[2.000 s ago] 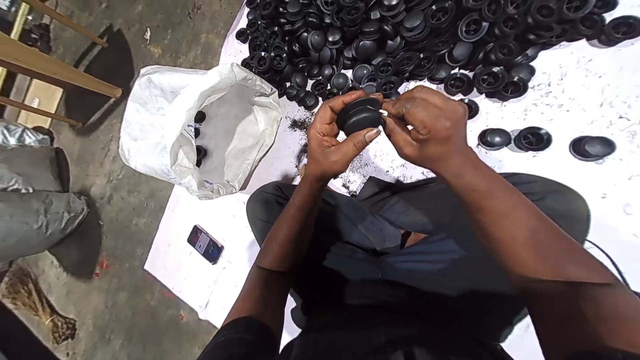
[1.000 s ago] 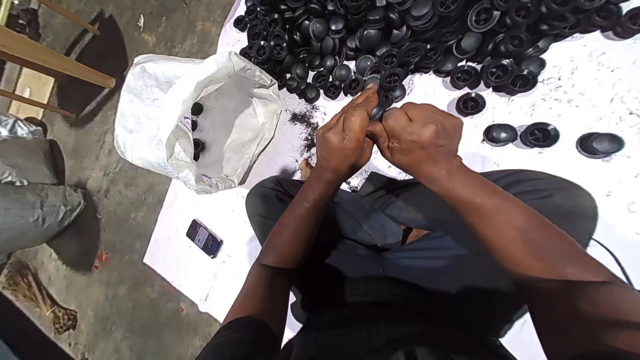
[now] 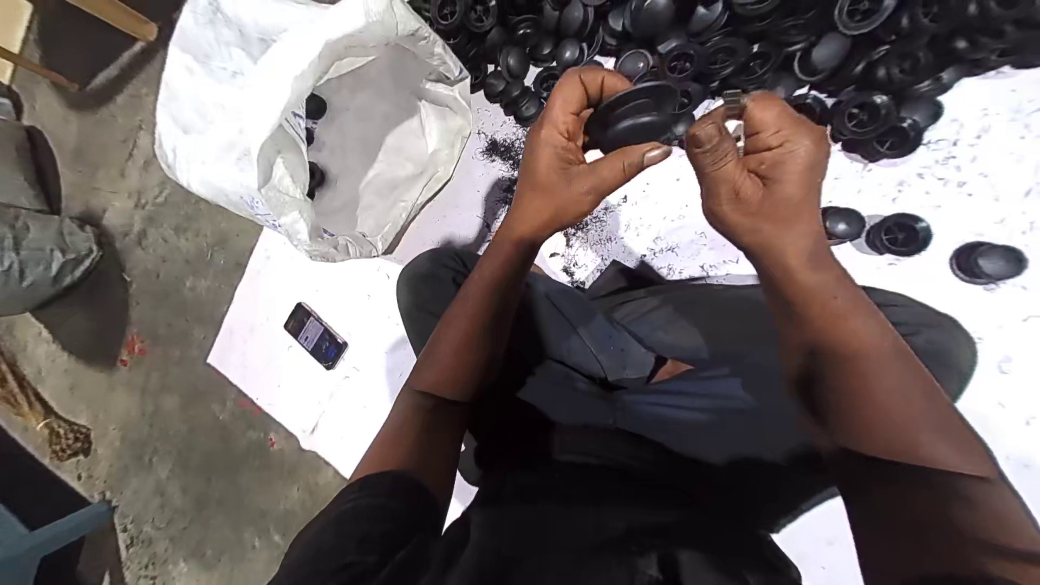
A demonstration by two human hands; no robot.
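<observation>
My left hand (image 3: 569,154) grips a round black plastic part (image 3: 638,118) by its rim, tilted between thumb and fingers, above my lap. Close beside its right edge is my right hand (image 3: 760,158), fingers curled, pinching a small metal piece (image 3: 733,103) that is mostly hidden; its kind cannot be told. A large heap of similar black round parts (image 3: 723,53) lies just beyond both hands. Several more parts stand apart at the right, one of them a spoked ring (image 3: 899,234) and another a domed piece (image 3: 988,262). Black shavings (image 3: 581,236) are scattered beneath my hands.
An open white woven sack (image 3: 236,106) at the left holds several black parts. A phone (image 3: 316,335) lies on the white sheet (image 3: 276,280). Grey sacks (image 3: 41,260), wooden legs (image 3: 122,16), a bundle of dry bristles (image 3: 61,435) and a blue-grey bar (image 3: 65,532) are at the far left.
My hands were pressed together around the part a second ago; now they are slightly apart, and the part shows broadly in my left hand. The view has shifted somewhat.
</observation>
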